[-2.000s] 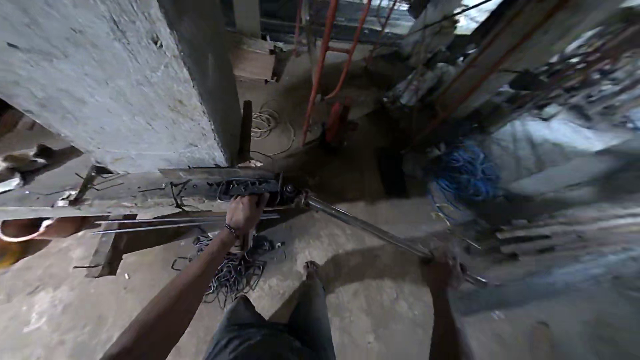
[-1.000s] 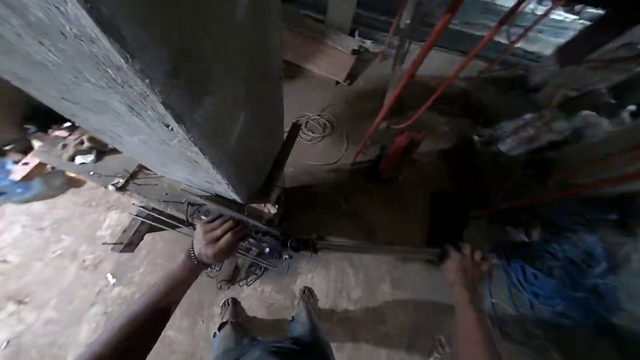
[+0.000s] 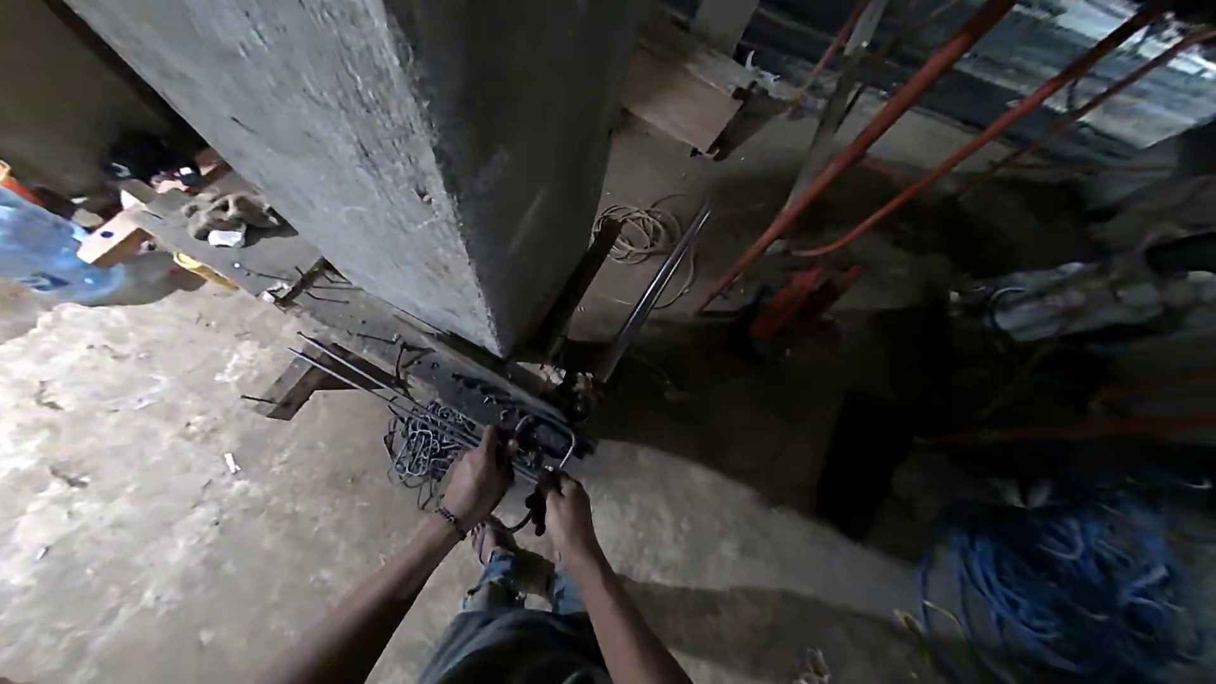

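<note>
My left hand (image 3: pixel 478 482) is closed on thin steel rods (image 3: pixel 356 372) that run up and left past the bench edge. Close to its right, my right hand (image 3: pixel 567 510) grips the end of the bent rod (image 3: pixel 568 446), which forms a hooked loop over the bending plate (image 3: pixel 532 432). A long metal bar (image 3: pixel 655 290) points up and right from the corner of the bench, with neither hand on it. Under and left of my left hand is a heap of bent steel stirrups (image 3: pixel 423 446).
A concrete column (image 3: pixel 456 171) stands just beyond the bench. Coiled pale rope (image 3: pixel 636 233) lies behind it, red metal poles (image 3: pixel 883 123) slant at the upper right, and a tangled blue rope or hose pile (image 3: pixel 1064 579) is at the lower right. A wooden block (image 3: pixel 679 95) sits farther back.
My right hand has let go of the long bar and moved left, beside my left hand. The bar has swung from pointing right to pointing away past the column. The view has shifted.
</note>
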